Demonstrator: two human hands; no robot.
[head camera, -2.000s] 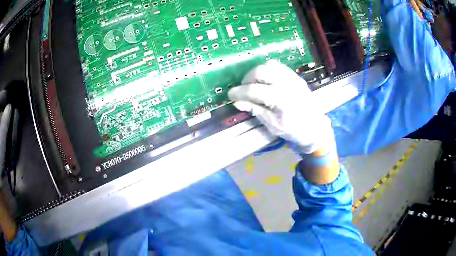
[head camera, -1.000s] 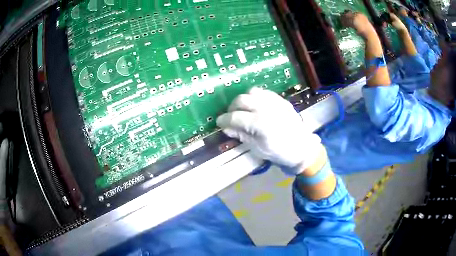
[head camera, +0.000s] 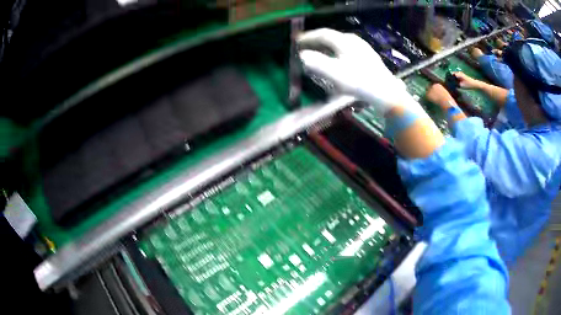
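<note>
My right hand (head camera: 350, 64), in a white glove with a blue wrist strap, is raised at the upper middle, beside an upright metal post of the shelf. Its fingers are bent and apart; nothing shows in them, though the view is blurred. A large green circuit board (head camera: 246, 215) lies below in a black carrier (head camera: 154, 277) with a red-brown end bar (head camera: 363, 178). My left hand is not in view.
A green-matted shelf with a silver front rail (head camera: 178, 192) crosses above the board. A long dark foam stack (head camera: 154, 132) lies on it. At right, a person in a blue smock (head camera: 492, 160) works over another board.
My right hand has left the board's near edge and moved up to the shelf. The camera view has swung upward, bringing in the shelf and foam stack.
</note>
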